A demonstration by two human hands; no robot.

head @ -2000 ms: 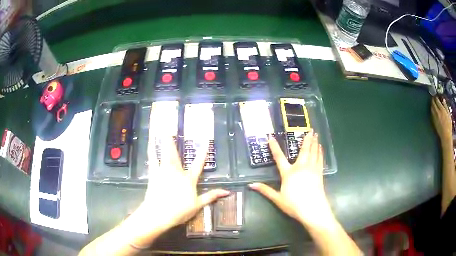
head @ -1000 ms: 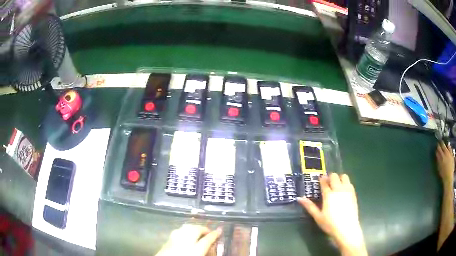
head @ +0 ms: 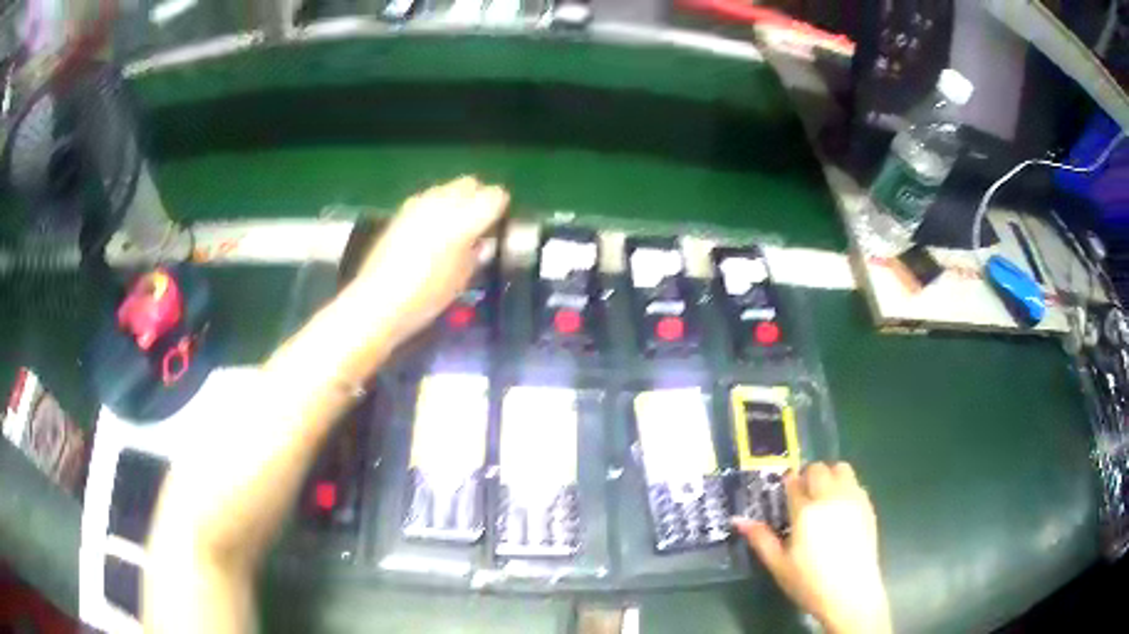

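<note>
A clear blister tray (head: 607, 474) holds phones in two rows. The far row shows phone backs (head: 568, 291) with red round spots. The near row has keypad phones (head: 540, 471) with glaring white screens, and a yellow-framed phone (head: 763, 434) with a dark screen at the right. My left hand (head: 427, 254) is blurred over the far row's left part, partly covering a phone back; its grip is hidden. My right hand (head: 832, 539) is at the yellow-framed phone's keypad end, thumb and fingers apart. A battery (head: 607, 618) shows at the bottom edge.
At left are a fan (head: 74, 161), a red figure stand (head: 151, 310), a small carton (head: 45, 427) and a smartphone (head: 136, 495) on white paper, partly behind my left arm. At right, a board (head: 910, 310) holds a water bottle (head: 916, 173) and a blue mouse (head: 1018, 290).
My left hand has moved from the batteries near the front edge to the tray's far row. My right hand stays by the yellow-framed phone. Another person's hand at the right edge is gone.
</note>
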